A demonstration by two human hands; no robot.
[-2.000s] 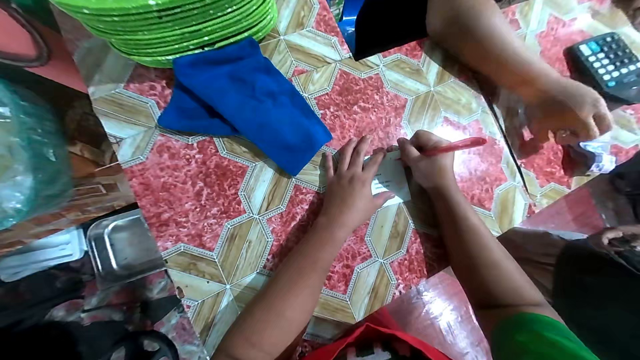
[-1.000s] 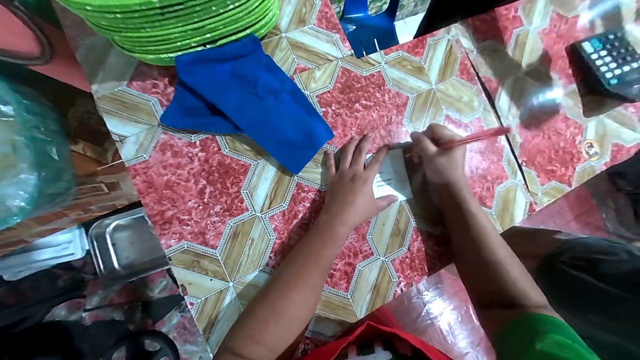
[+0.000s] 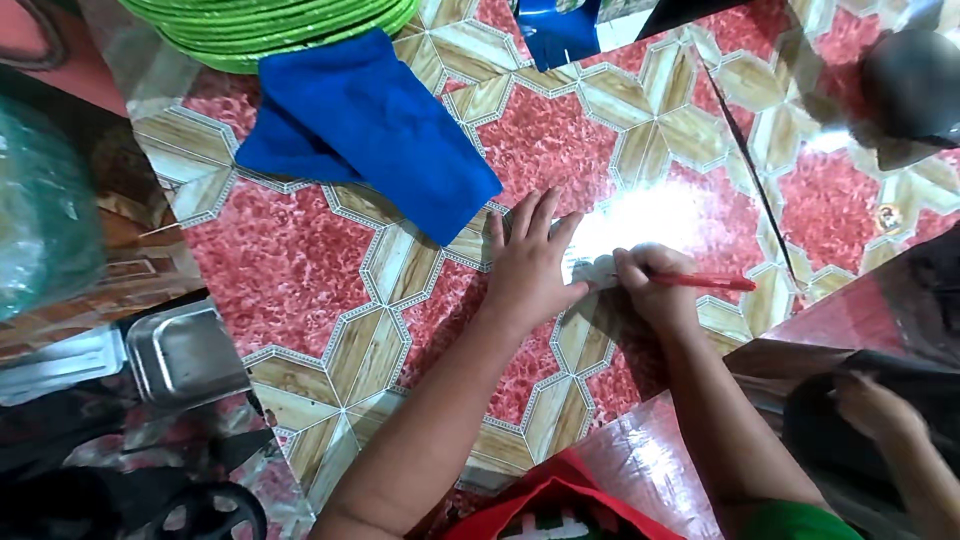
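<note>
My left hand [image 3: 531, 262] lies flat with spread fingers on the patterned tabletop [image 3: 285, 277], its thumb and forefinger at the left edge of a small white paper [image 3: 581, 262] that bears writing. In my right hand [image 3: 664, 289] is a red pen [image 3: 709, 281], its barrel pointing right and its tip hidden by my fingers near the paper's lower right. Bright glare covers the upper part of the paper. A folded blue cloth [image 3: 375, 120] rests just above and left of my left hand.
Green woven round mats [image 3: 277, 30] are stacked at the upper left. A blue plastic object [image 3: 559, 30] stands at the top edge. On the left are a metal tray [image 3: 187, 356] and a plastic-wrapped bundle [image 3: 45, 210]. Another person's hand [image 3: 874, 405] shows at the lower right.
The other person's arm at the upper right has left the tabletop. A dark rounded shape now covers the place where the calculator was. Both my hands stay near the paper; glare there has grown.
</note>
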